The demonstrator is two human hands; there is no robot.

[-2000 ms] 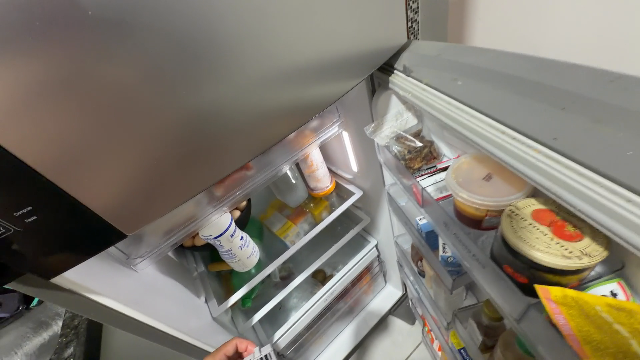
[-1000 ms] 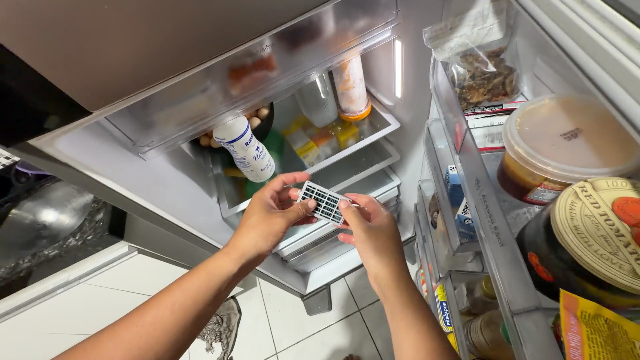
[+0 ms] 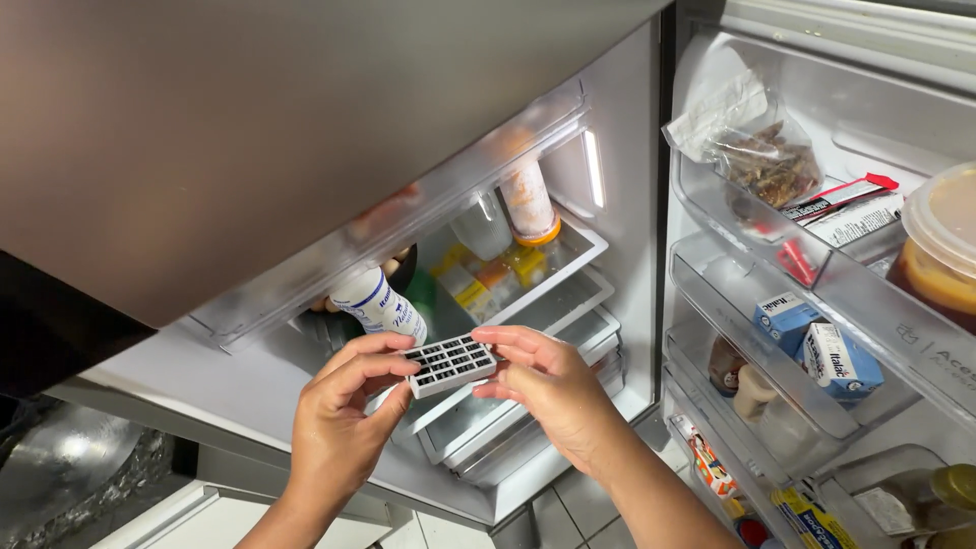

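Note:
A small rectangular light-grey plastic grille cartridge (image 3: 450, 366), with dark slots in its face, is held level between both hands in front of the open fridge. My left hand (image 3: 354, 404) grips its left end between thumb and fingers. At the right end, the fingers of my right hand (image 3: 545, 385) pinch it. Just behind the cartridge, a white bottle with blue print (image 3: 381, 305) leans at a tilt on the fridge shelf. Farther back, a frosty container with an orange rim (image 3: 530, 198) stands beside a clear plastic cup (image 3: 482, 225).
The open fridge door (image 3: 862, 267) on the right carries a plastic bag of brown food (image 3: 774, 160), a lidded tub (image 3: 945, 236) and blue-and-white cartons (image 3: 839, 362). Clear drawers (image 3: 526, 427) lie below the shelves. A steel door panel (image 3: 305, 114) fills the upper left.
Two seconds ago only one hand showed at the lower edge; a second ago both hands held the cartridge. It now lies with its slotted face tilted differently. The view has shifted.

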